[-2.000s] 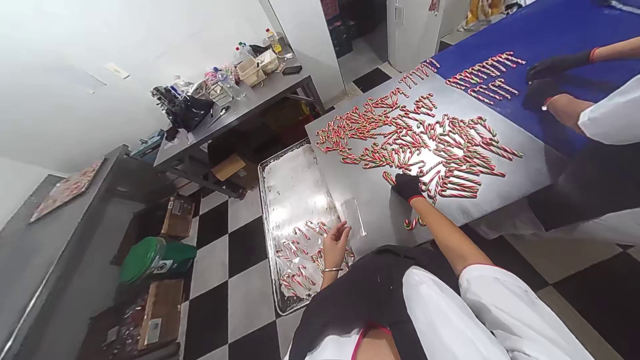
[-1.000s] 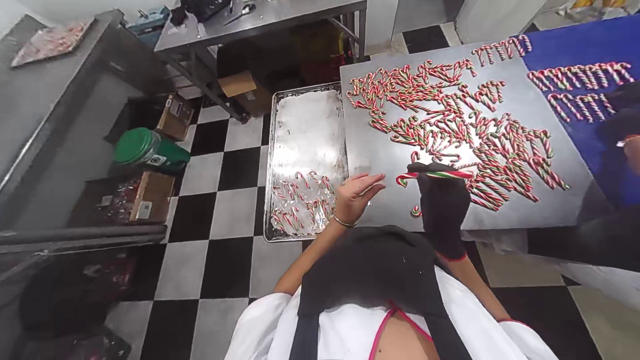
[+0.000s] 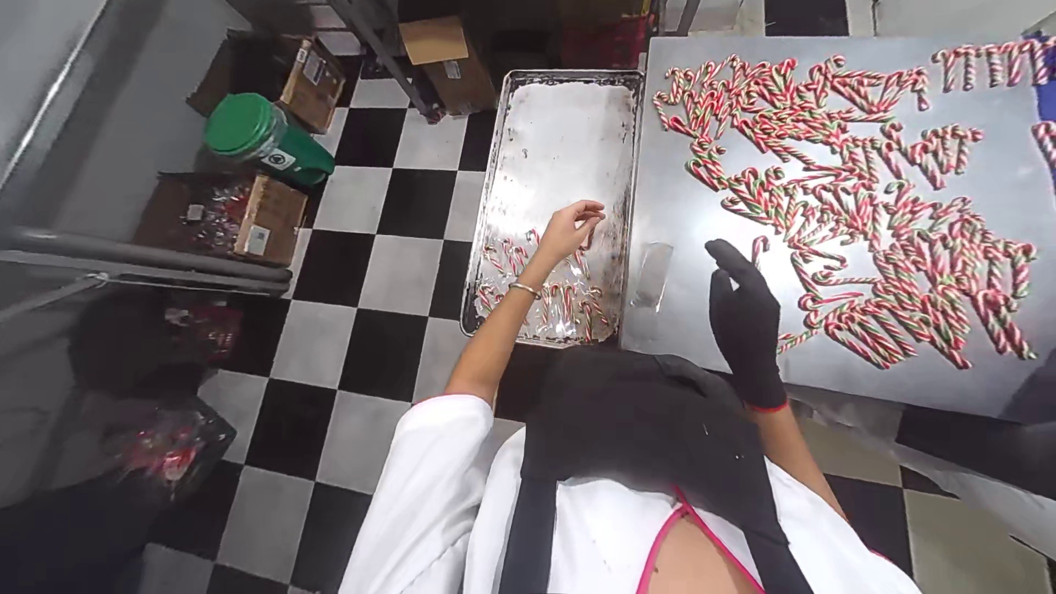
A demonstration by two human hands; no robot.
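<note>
My bare left hand (image 3: pixel 571 231) is over the metal tray (image 3: pixel 635 165), thumb and fingertips close together. A red-striped candy cane shows right under its fingertips; whether they grip it I cannot tell. Several candy canes (image 3: pixel 565 304), some in clear wrappers, lie in the tray's near end. My right hand (image 3: pixel 745 318), in a black glove, is above the metal table (image 3: pixel 701 223) with thumb and fingers apart and nothing in it. One candy cane (image 3: pixel 760 247) lies just beyond its fingers. A large spread of red, white and green candy canes (image 3: pixel 858 198) covers much of the table.
A clear plastic piece (image 3: pixel 653 272) lies on the table's left part. On the left stand a green lidded bin (image 3: pixel 268 140), an open cardboard box (image 3: pixel 268 219) with wrapped items, and another box (image 3: pixel 450 70) under a bench. Blue covering (image 3: pixel 1046 95) shows at the right edge.
My left hand has moved over the tray. The candy cane that my gloved right hand held one second ago is no longer in it. The view has shifted left.
</note>
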